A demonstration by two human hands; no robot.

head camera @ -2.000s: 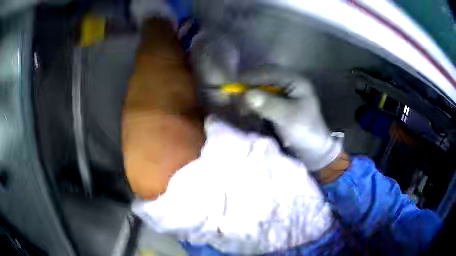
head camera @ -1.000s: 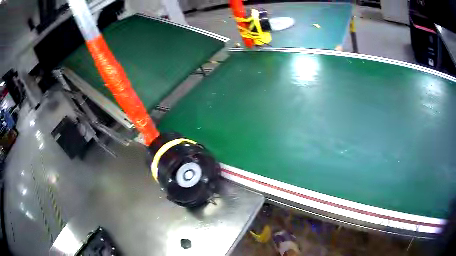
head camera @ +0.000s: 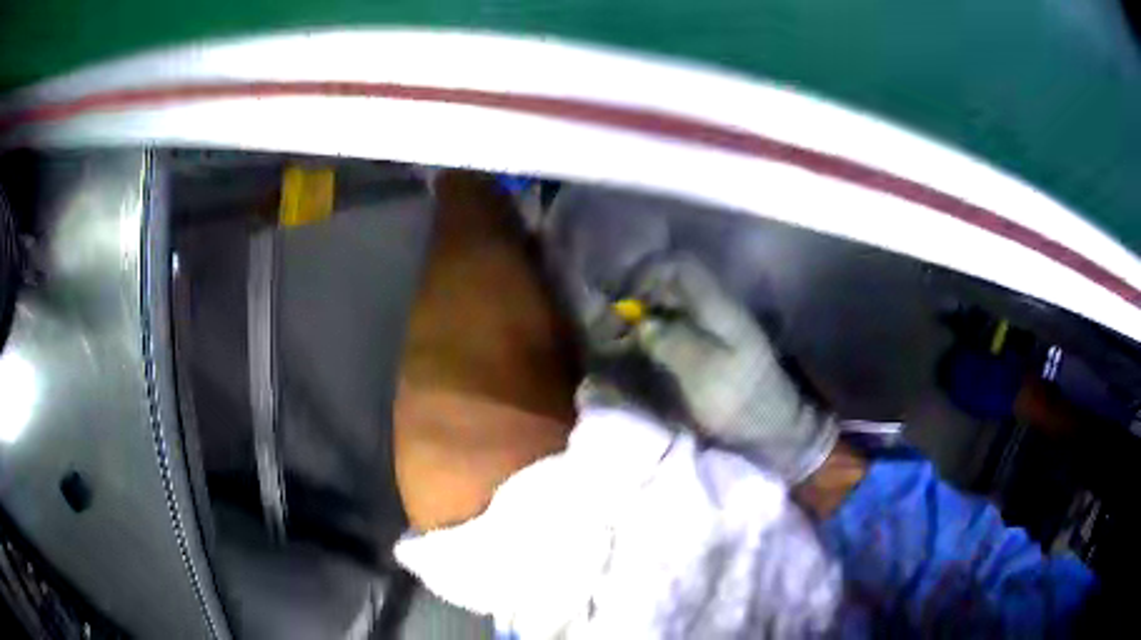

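My right hand (head camera: 732, 381), in a whitish glove under a blue sleeve, is closed around a small yellow-handled tool (head camera: 628, 310). Only a short yellow part shows; its tip is blurred or hidden. The tool is right of a bare knee and lower leg (head camera: 482, 363), above bunched white cloth (head camera: 651, 531). I cannot tell whether it touches anything. A pale blurred shape lies just beyond my right fingers; I cannot tell whether it is my left hand.
A green conveyor belt (head camera: 751, 56) with a white, red-lined edge rail (head camera: 501, 106) arches across the top. A steel worktop (head camera: 94, 325) is at the left, with a small black block (head camera: 76, 490) on it. Dark clutter lies at the right beneath the rail.
One second ago the view showed the conveyor, worktop and black round housing, with neither of my hands visible. Now it faces down at the knee, and my right hand and tool are in view.
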